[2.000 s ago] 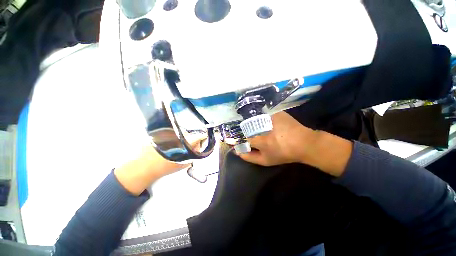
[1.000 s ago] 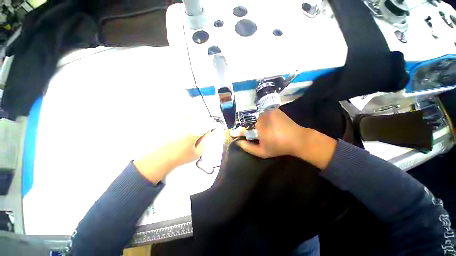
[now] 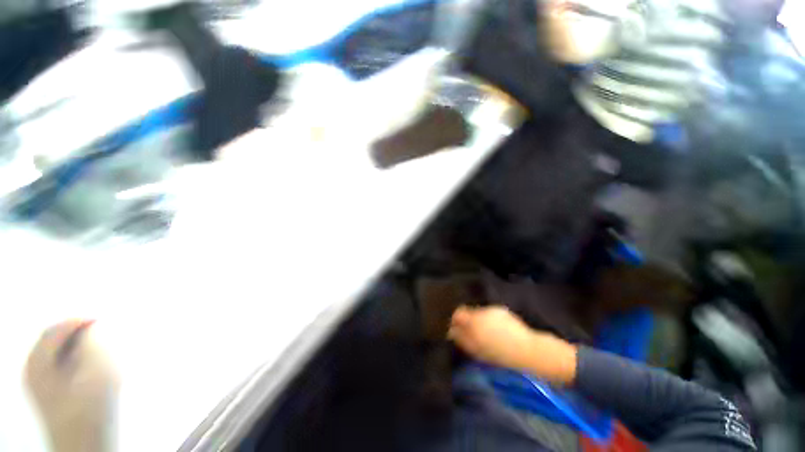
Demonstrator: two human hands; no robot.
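Note:
The picture is strongly blurred. My left hand is at the lower left over the white table; a small dark and reddish patch shows at its fingertips, too blurred to name. My right hand is off the table's front edge, low at the right, with its fingers curled. Whether it holds anything cannot be told. Part of the white and blue sewing machine shows at the upper left, with a black cloth strip over its arm. The needle area cannot be made out.
A brown-black roll lies near the table's right end. A person in striped clothing is at the upper right. Blue things and dark, blurred shapes are below and right of the table edge.
The view has swung right. My hands have parted from beside the needle; my right hand is now beyond the table edge. The dark panel is no longer distinguishable on the table.

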